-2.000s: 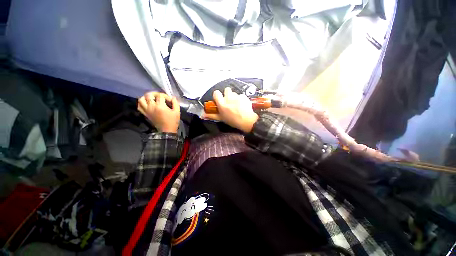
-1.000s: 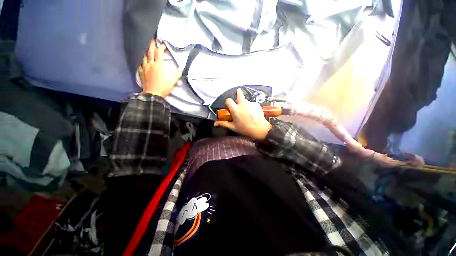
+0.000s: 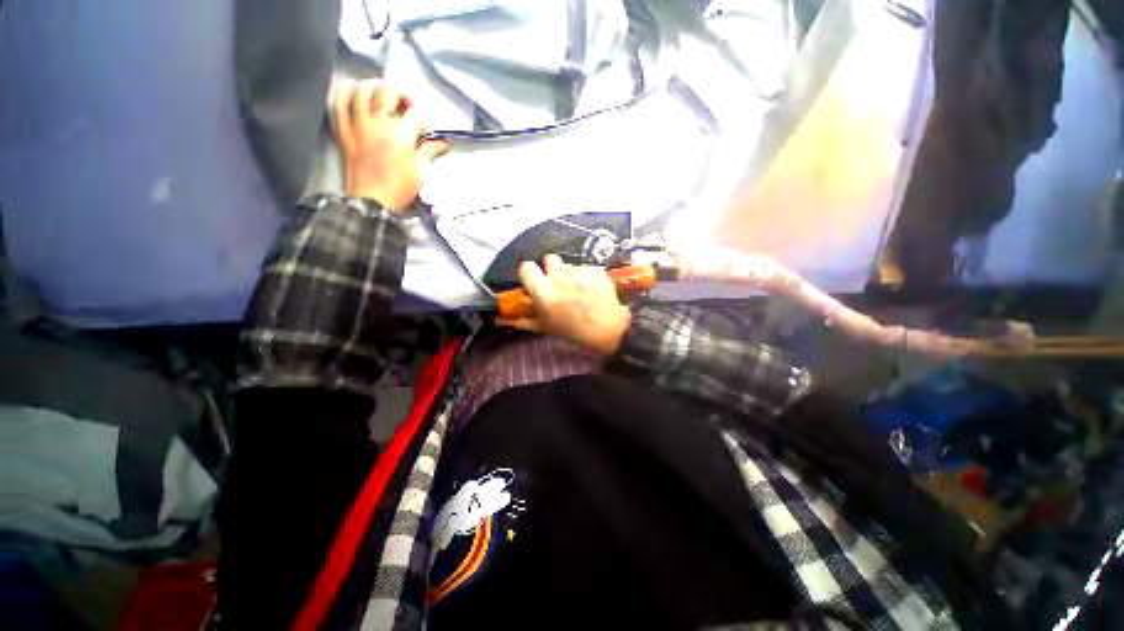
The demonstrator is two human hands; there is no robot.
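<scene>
A steam iron point(image 3: 561, 237) with a dark, pointed flat plate and an orange-brown handle rests on the pale inside of the garment point(image 3: 579, 166), near the table's front edge. My right hand point(image 3: 577, 303) is closed around its handle. A pinkish hose point(image 3: 789, 286) runs from the iron to the right. My left hand point(image 3: 380, 142) lies on the garment's left part, by the upper left corner of a pale panel with a dark curved edge. Its fingers are partly bent; glare hides whether they pinch cloth. The iron's underside is hidden.
The blue-lavender table cover point(image 3: 123, 173) extends left of the garment. Dark cloth point(image 3: 986, 136) hangs or lies at the right. Grey and white cloth point(image 3: 93, 456) is heaped below at the left. Blurred coloured items point(image 3: 986, 444) lie below at the right.
My left hand has moved from the front edge up onto the garment's left side, and a grey flap there now lies spread leftward. My right hand still holds the iron near the front edge.
</scene>
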